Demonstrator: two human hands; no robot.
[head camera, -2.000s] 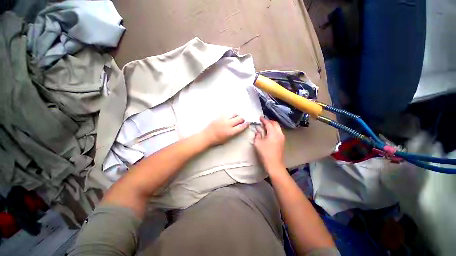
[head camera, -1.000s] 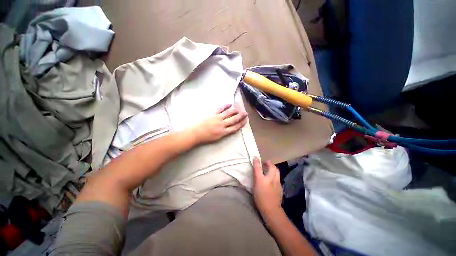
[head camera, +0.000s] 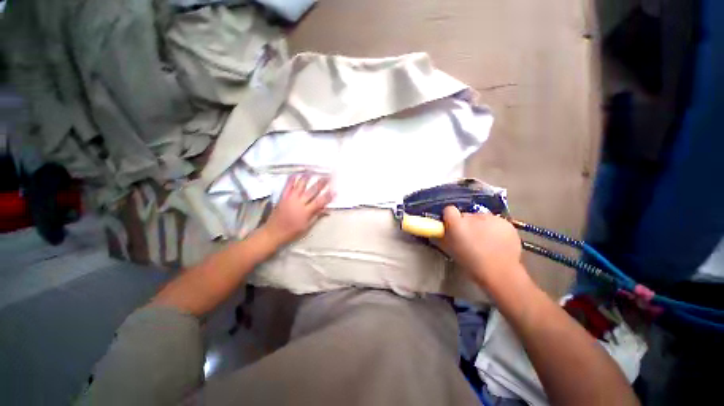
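The partly sewn garment (head camera: 357, 246) lies spread in front of me, beige with white pocketing cloth (head camera: 373, 162) showing across its middle. My left hand (head camera: 302, 206) rests on it, fingers spread, near the line where white meets beige, and grips nothing. My right hand (head camera: 480, 238) is closed around the yellow handle of the dark steam iron (head camera: 440, 198). The iron is at the garment's right part, its tip pointing left along the white and beige border. Its underside is hidden, so I cannot tell if it touches the cloth.
A khaki heap (head camera: 119, 79) lies at the upper left, with light grey-blue cloth (head camera: 282, 6) at the top edge. The brown table cover (head camera: 540, 103) extends behind. Blue hoses (head camera: 599, 266) with a pink tie (head camera: 643, 293) run right. White cloth (head camera: 508, 357) is low at right.
My right hand has left the garment's edge and taken hold of the iron, which is now over the garment's right part. My left hand lies farther left on the cloth. The view has shifted.
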